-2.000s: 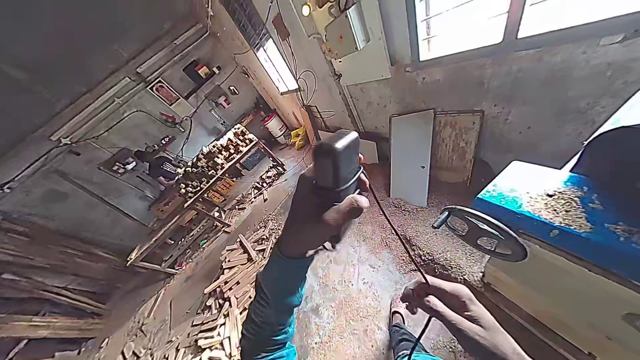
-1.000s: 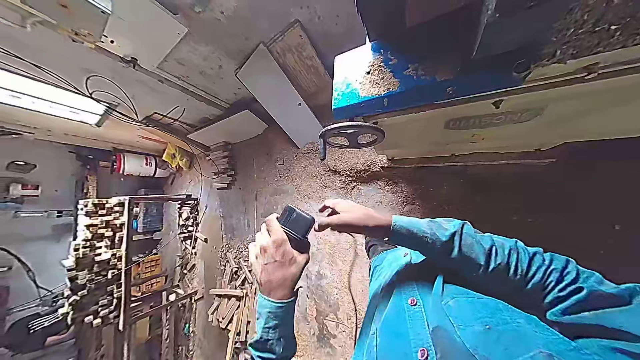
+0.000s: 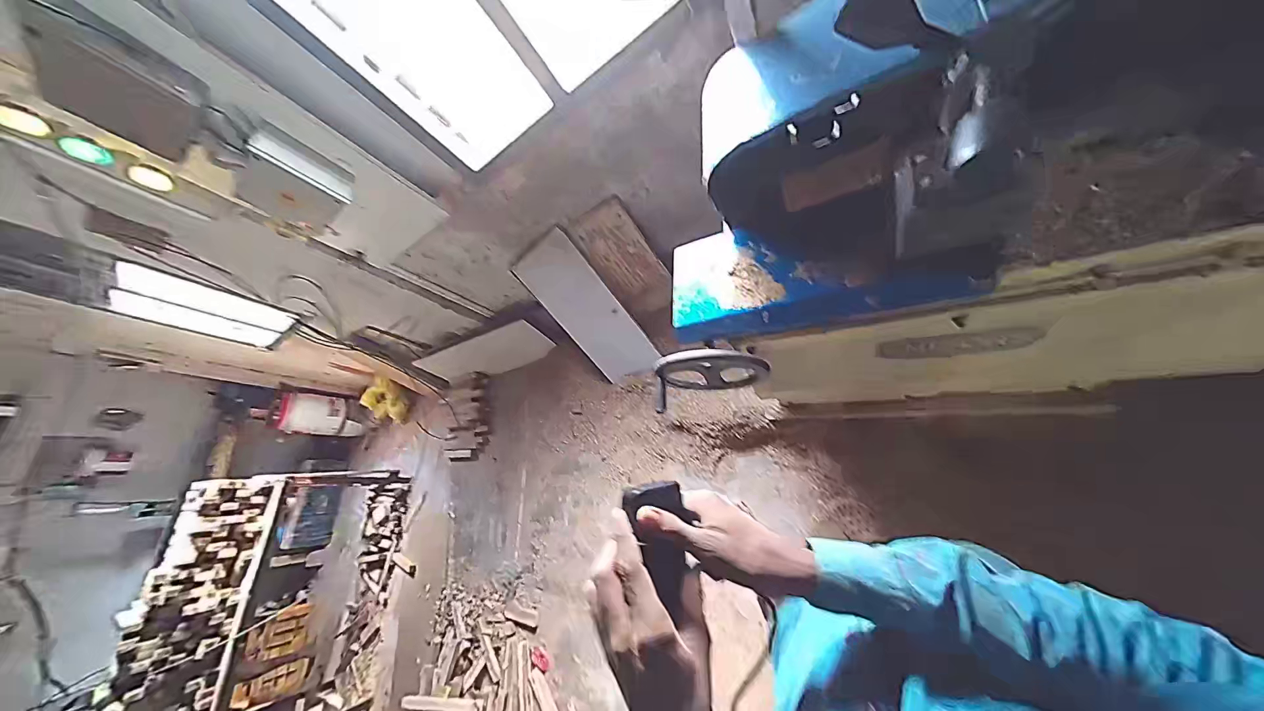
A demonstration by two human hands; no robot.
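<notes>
A black handheld device (image 3: 660,509) is held upright in front of me, its exact kind unclear. My left hand (image 3: 637,612) wraps around it from the left and below. From the right, my right hand (image 3: 736,543) grips the same device, the thumb pressed on its upper face. A dark cable (image 3: 768,642) hangs below my right hand, beside the blue shirt. The lower part of the device is partly hidden by the fingers.
A blue and cream machine (image 3: 839,306) with a handwheel (image 3: 711,369) stands at the upper right. Boards (image 3: 591,301) lean on the wall. Wood offcuts (image 3: 484,652) lie on the floor, near a rack of stacked wood pieces (image 3: 252,583).
My right hand was beside the device a second ago; now it is on it. Two seconds ago it held the cable away from the device. The view has turned a lot.
</notes>
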